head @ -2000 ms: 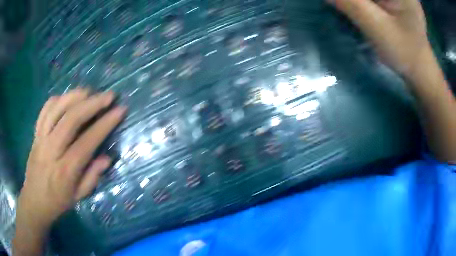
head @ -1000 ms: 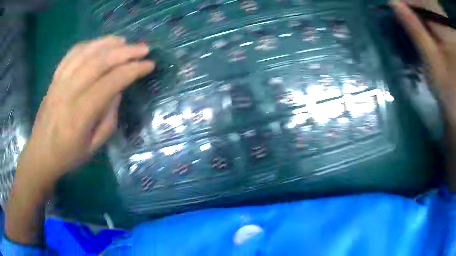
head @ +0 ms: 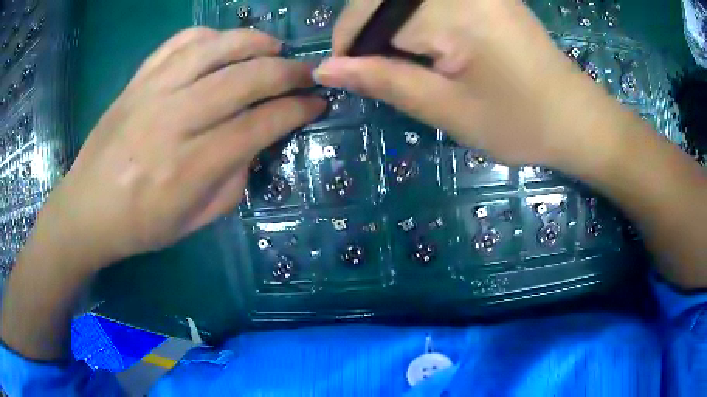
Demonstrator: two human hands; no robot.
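A clear blister tray (head: pixel 419 298) with rows of square pockets lies in front of me. Its pockets hold small flex circuit assemblies (head: pixel 354 253), each with a dark round end with shiny dots and a small pale square end. My left hand (head: pixel 186 139) is over the tray's upper left, its fingertips at a pocket beside my right fingertips. Whether it holds a part cannot be told. My right hand (head: pixel 473 85) holds the dark tweezers (head: pixel 385 29) over the tray's upper middle. The tweezers' tips are hidden by my fingers.
Another filled clear tray (head: pixel 22 139) stands at the far left. A clump of black pieces (head: pixel 690 101) lies beyond the tray at the right edge, with shiny clear plastic (head: pixel 698 23) above it. The dark green mat (head: pixel 167 283) shows around the tray. My blue smock (head: pixel 325 357) borders the bottom.
My right hand has come in from the upper right to the tray's upper middle, with the tweezers. My left hand has moved right to meet it. The tray sits further right in view and looks sharper.
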